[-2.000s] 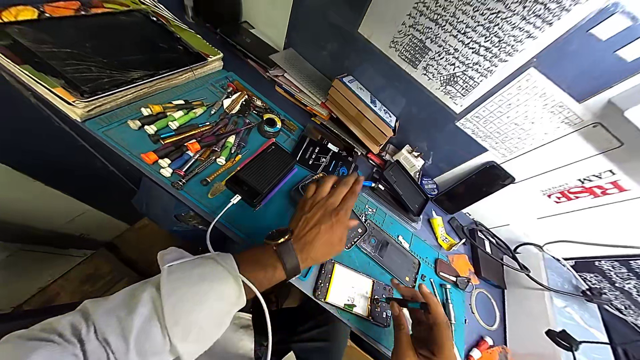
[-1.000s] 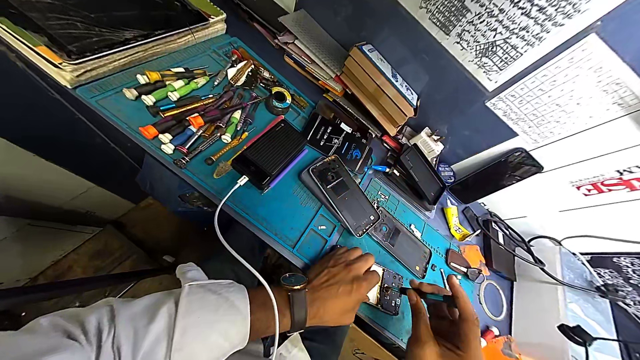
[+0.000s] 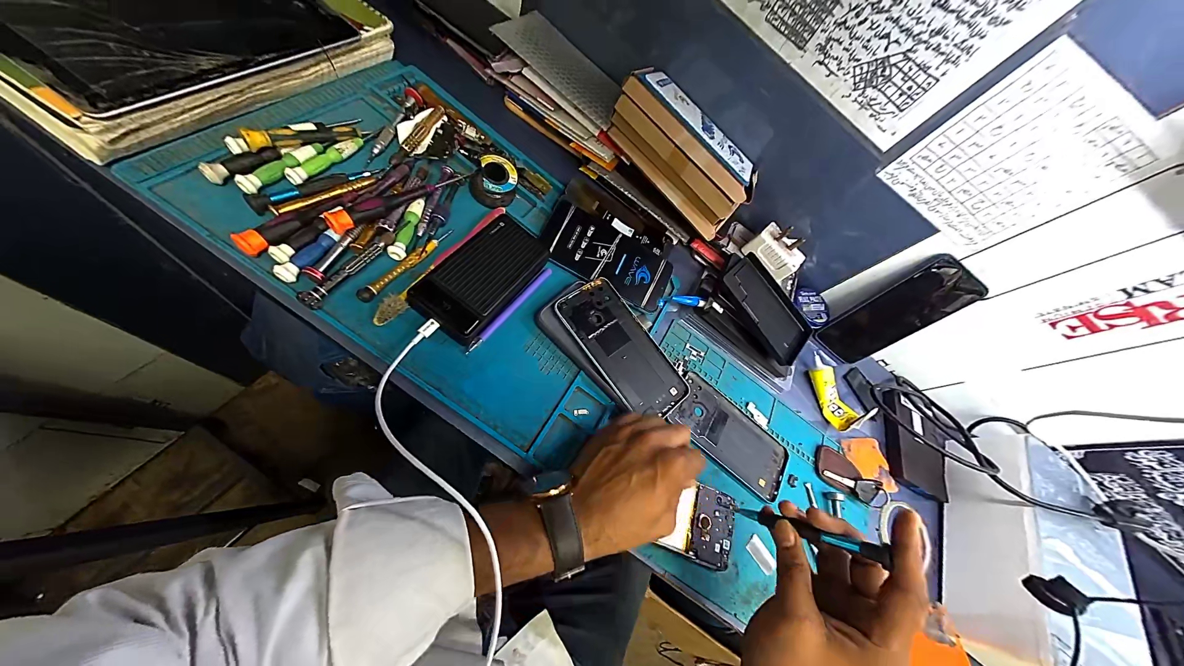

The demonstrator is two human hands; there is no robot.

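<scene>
An opened smartphone [image 3: 715, 527] lies on the teal repair mat [image 3: 490, 370], its circuit side and part of a pale battery showing. My left hand [image 3: 638, 476], with a watch on the wrist, rests over the phone's left part; its fingertips are hidden, so its hold cannot be told. My right hand [image 3: 837, 592] grips a dark and teal screwdriver [image 3: 828, 536], whose tip points at the phone's board. Beyond my left hand are a dark phone back frame [image 3: 622, 347] and a second dark phone frame [image 3: 735, 439]. A small white strip [image 3: 760, 555] lies right of the opened phone.
Many screwdrivers [image 3: 324, 213] lie at the left by a solder spool [image 3: 495, 178]. A black ridged device [image 3: 481, 277] has a white cable [image 3: 398, 435] crossing over my left arm. Cardboard boxes [image 3: 671, 153], a yellow tube [image 3: 832, 398] and black cables [image 3: 971, 444] stand or lie behind.
My left hand has moved from above the dark phone frames down to the opened phone, uncovering the frames. My right hand still has the screwdriver at the board. The view has shifted.
</scene>
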